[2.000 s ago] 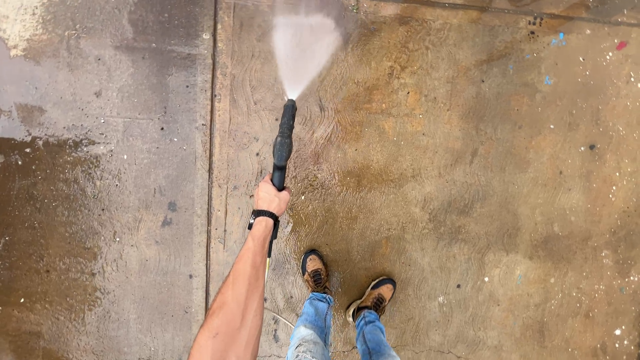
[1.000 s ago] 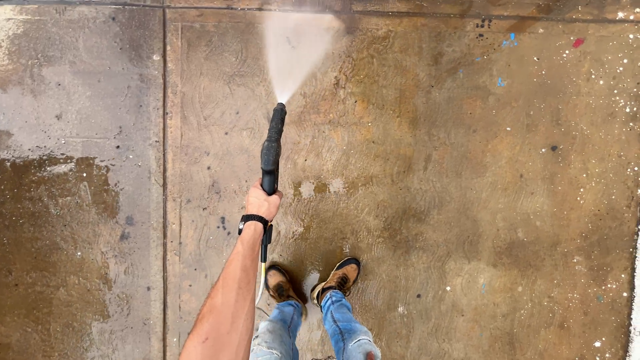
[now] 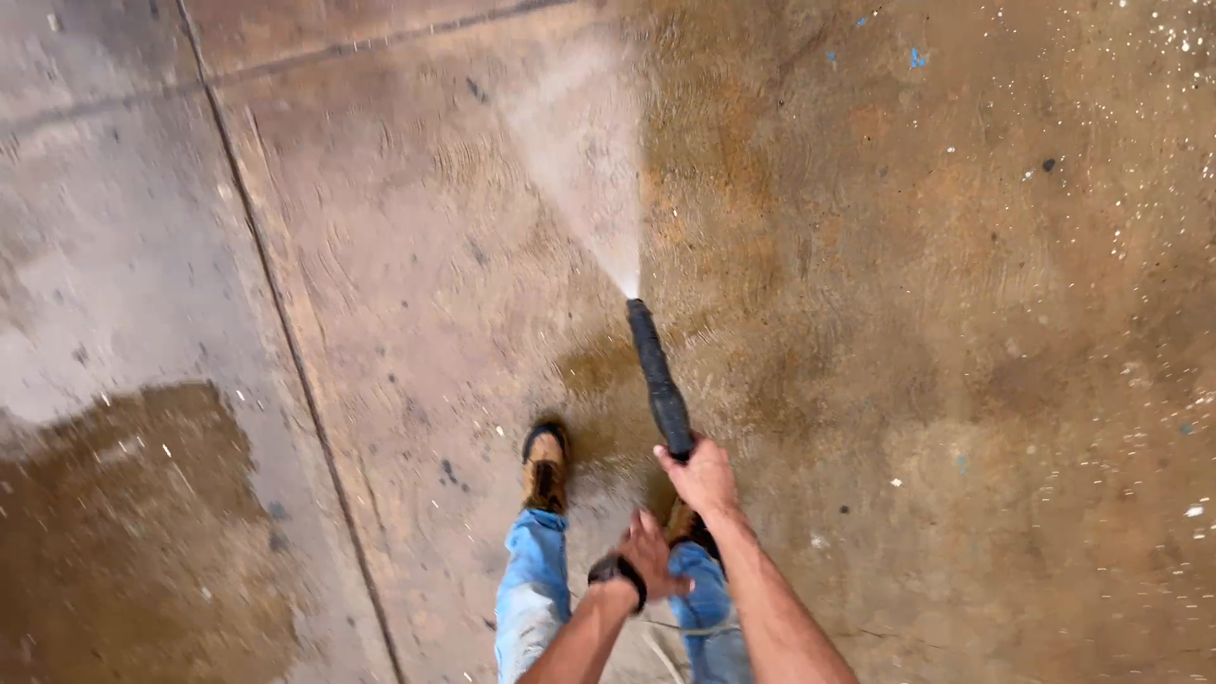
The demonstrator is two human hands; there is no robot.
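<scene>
A black pressure-washer gun [image 3: 660, 380] points up the view, and a white fan of water [image 3: 594, 152] sprays from its nozzle onto the concrete floor [image 3: 399, 313]. My right hand [image 3: 700, 472] grips the gun's rear end. Just below and to the left is my left hand [image 3: 648, 560], with a black watch [image 3: 617, 576] on its wrist. Its fingers are spread and somewhat blurred, and it appears to hold nothing. A thin pale hose [image 3: 665, 657] shows between my legs, partly hidden by my arms.
My brown work boots [image 3: 545, 465] stand on the wet floor, the right one partly covered by my hands. A dark joint [image 3: 285, 323] runs down the slab on the left, meeting another near the top. A brown wet patch [image 3: 133, 541] lies at lower left.
My right hand has come into view and holds the gun, which my left hand gripped before. My left hand is off it. The gun now tilts up-left, and my feet have shifted.
</scene>
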